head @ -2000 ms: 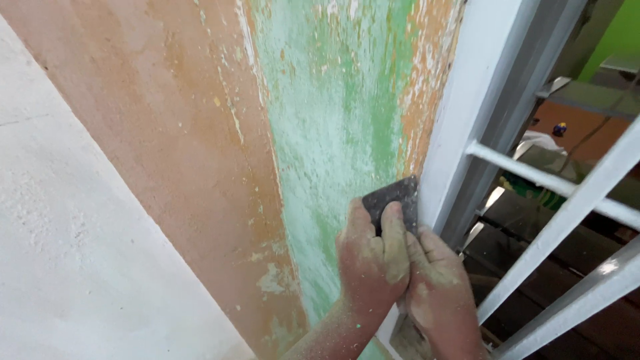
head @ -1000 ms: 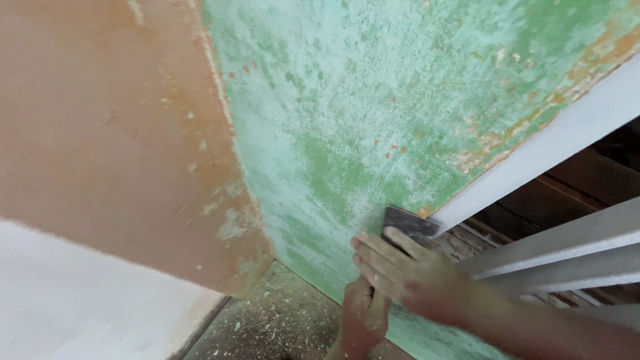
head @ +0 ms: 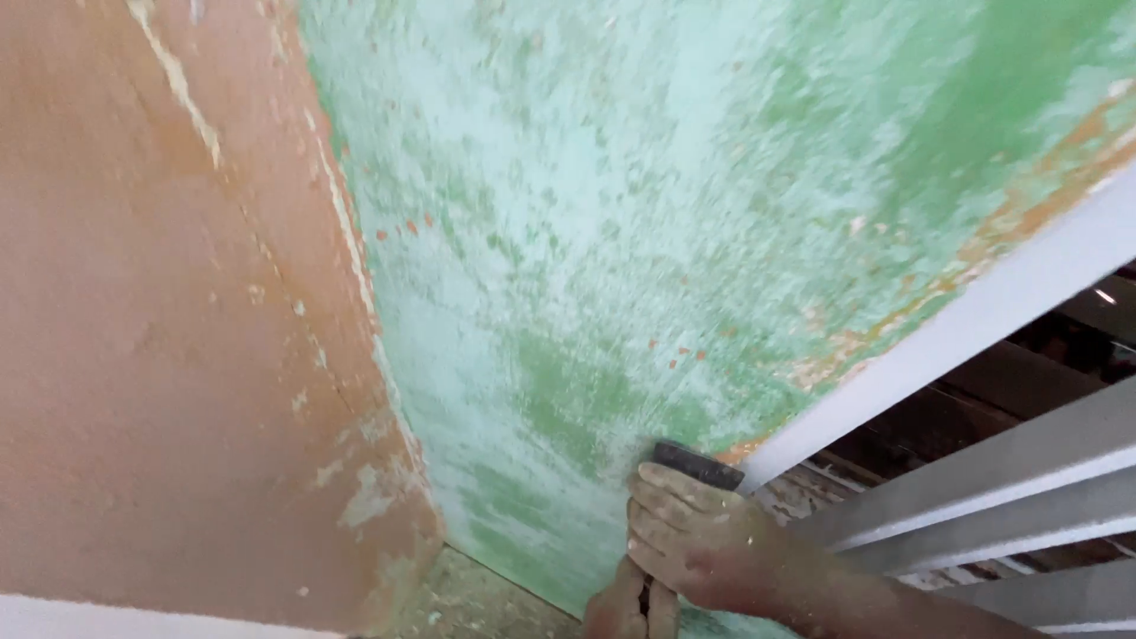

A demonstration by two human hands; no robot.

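Note:
A dark flat scraper blade (head: 698, 465) lies against the green, patchy painted wall (head: 568, 266), close to the white metal frame. My right hand (head: 697, 532) presses over the blade with its fingers laid across it, dusty with pale powder. Below it my left hand (head: 632, 603) is closed around the scraper's handle, of which only a dark sliver shows between the fingers. The lower part of the left hand is cut off by the frame's bottom edge. Flaked orange and cream patches run along the wall's right edge.
On the left stands a brownish-pink wall (head: 177, 355) with cracks, meeting the green wall at a corner. A white metal frame (head: 958, 328) and grey bars (head: 985, 461) border the right side. Debris speckles the floor (head: 488, 595) at the bottom.
The view has shifted down the wall since the oldest frame. The scraper and both hands are lower beside the white frame, and my right hand now covers part of the blade.

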